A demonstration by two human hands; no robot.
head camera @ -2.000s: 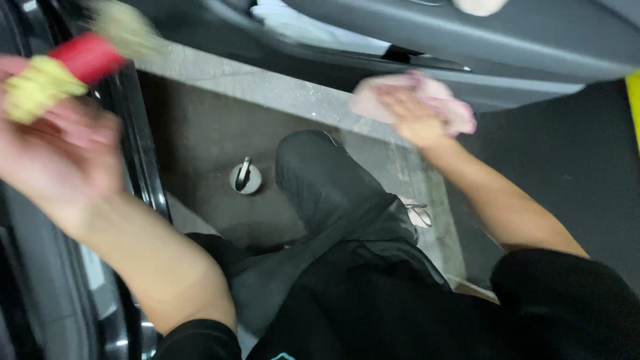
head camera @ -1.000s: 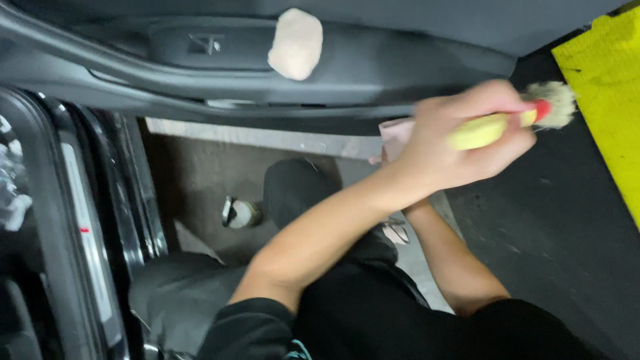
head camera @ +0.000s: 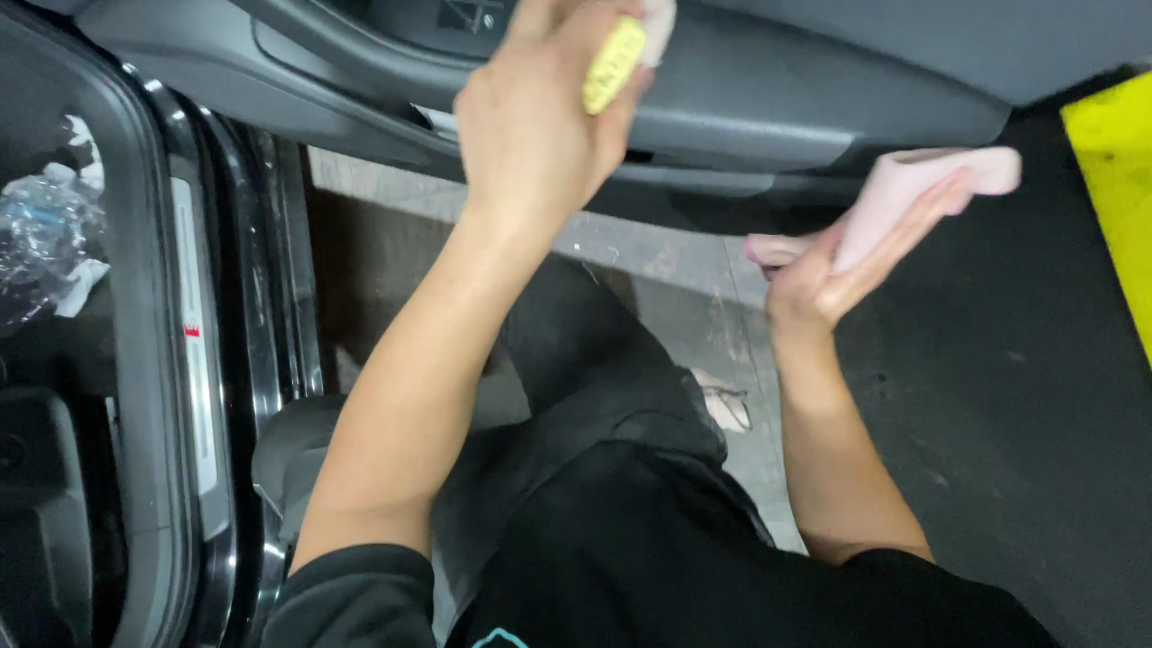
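My left hand is at the armrest of the car door panel, closed around a brush whose yellow handle end sticks out towards me. The bristles are hidden past the hand. A pale pad or cloth shows just beyond my fingers; whether they touch it I cannot tell. Over the door's lower edge, at the right, my right hand holds a folded pink cloth, which lies across the palm and fingers.
The car's door sill runs down the left, with crumpled clear plastic inside the car. A yellow panel lies at the far right, beside a dark surface. A small pale item is on the floor near my leg.
My left hand has moved left with the brush, from the right end of the door to the armrest. My right hand, partly hidden a second ago, now shows with the pink cloth.
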